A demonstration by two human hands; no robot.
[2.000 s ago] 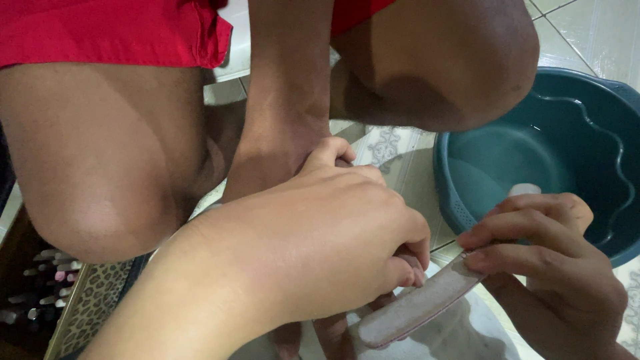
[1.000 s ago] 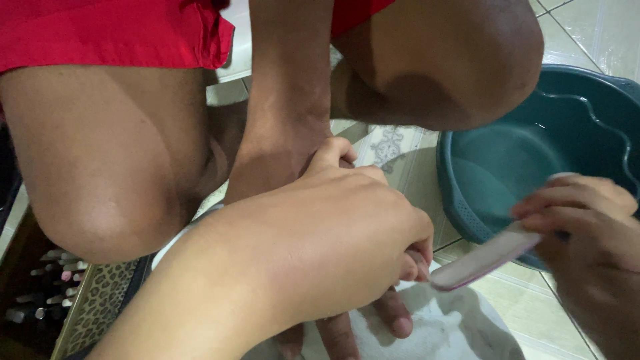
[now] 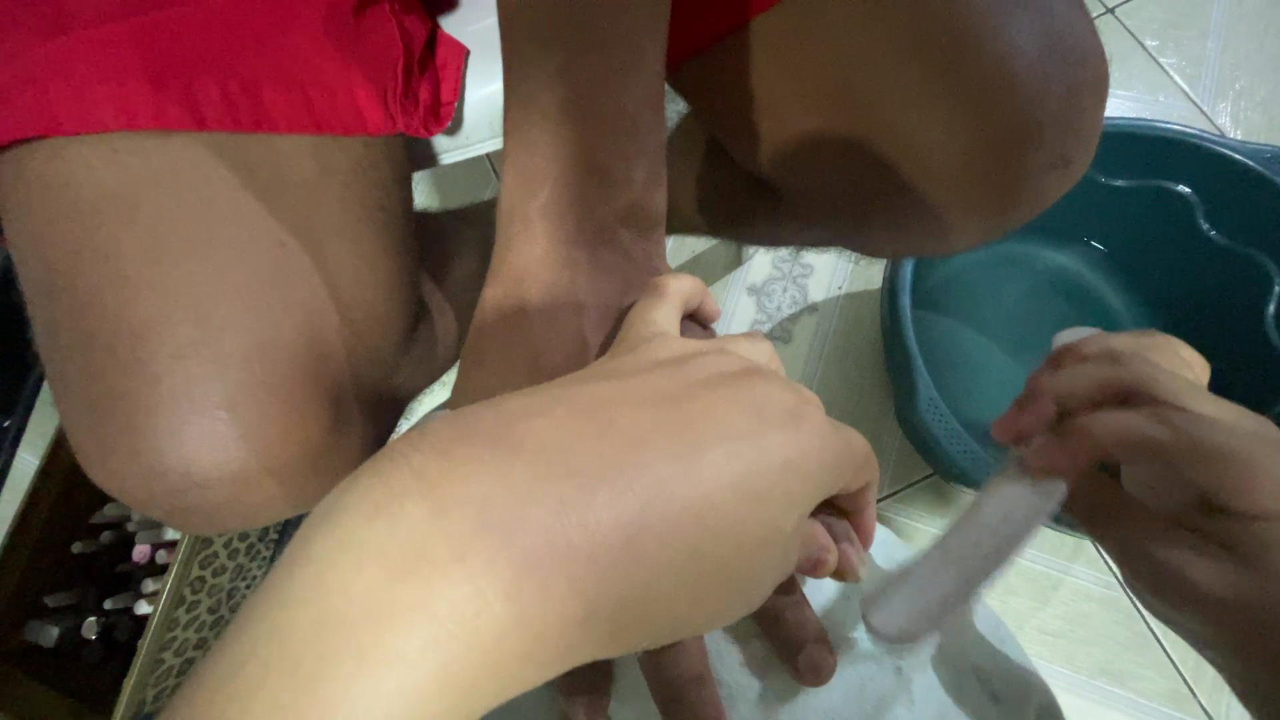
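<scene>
My left hand (image 3: 720,440) lies over another person's hand (image 3: 560,320) and grips one of its fingers, whose tip shows by my fingertips. The other fingers (image 3: 795,635) of that hand are spread on a white towel (image 3: 830,690). In my right hand (image 3: 1130,420) is a curved, pale nail file (image 3: 965,555), held by one end. Its free end is just right of the gripped fingertip, over the towel, and looks blurred. My left hand hides much of the other person's hand.
A teal plastic basin (image 3: 905,370) with water stands on the tiled floor (image 3: 1110,630) at right. The other person's bare knees (image 3: 190,400) flank the arm, below red shorts (image 3: 220,70). At lower left, a leopard-print box (image 3: 205,590) holds several small bottles (image 3: 120,600).
The nail file and my right hand moved away to the right, then came back somewhat to the left. My left hand has stayed on the other person's hand.
</scene>
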